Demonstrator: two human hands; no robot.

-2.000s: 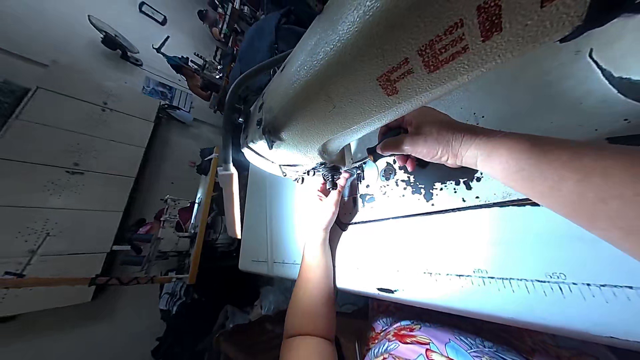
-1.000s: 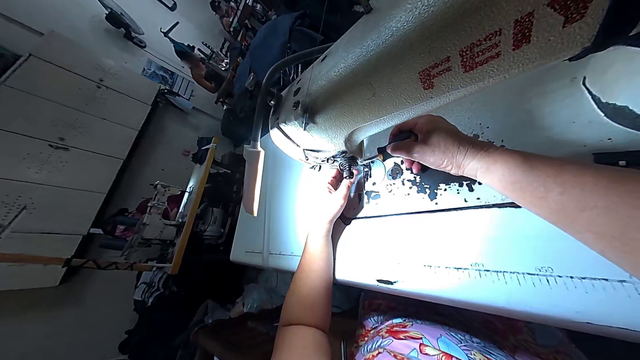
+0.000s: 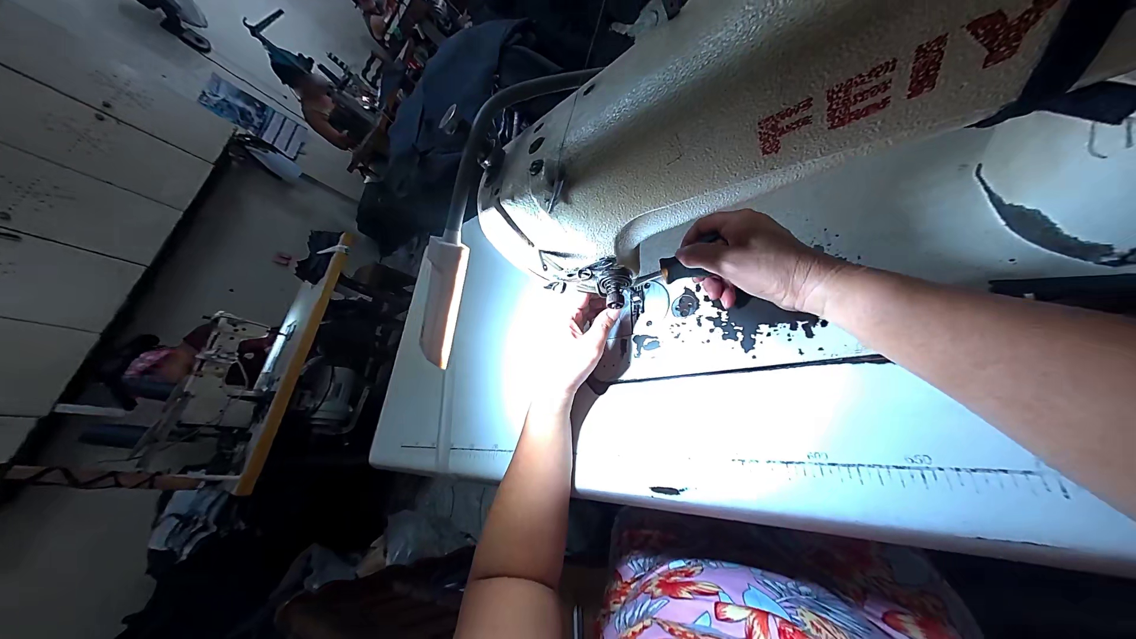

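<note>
An industrial sewing machine head (image 3: 710, 124) with a cream, textured casing and worn red lettering stands over a white table (image 3: 710, 444). In my right hand (image 3: 750, 257) is a screwdriver (image 3: 679, 269) with a dark handle, its shaft pointing left at the parts by the needle area. The tip is hard to make out there. The fingertips of my left hand (image 3: 581, 342) are raised against the thread tension assembly (image 3: 614, 284) at the lower face of the machine; whether they hold a small part cannot be told.
A lamp (image 3: 445, 302) on a bent arm shines beside the machine head. Dark fabric (image 3: 453, 106) lies behind it. Another sewing machine (image 3: 222, 364) stands on a yellow-edged table at the left. A person (image 3: 324, 106) is farther back. Floral cloth (image 3: 710, 603) shows below the table edge.
</note>
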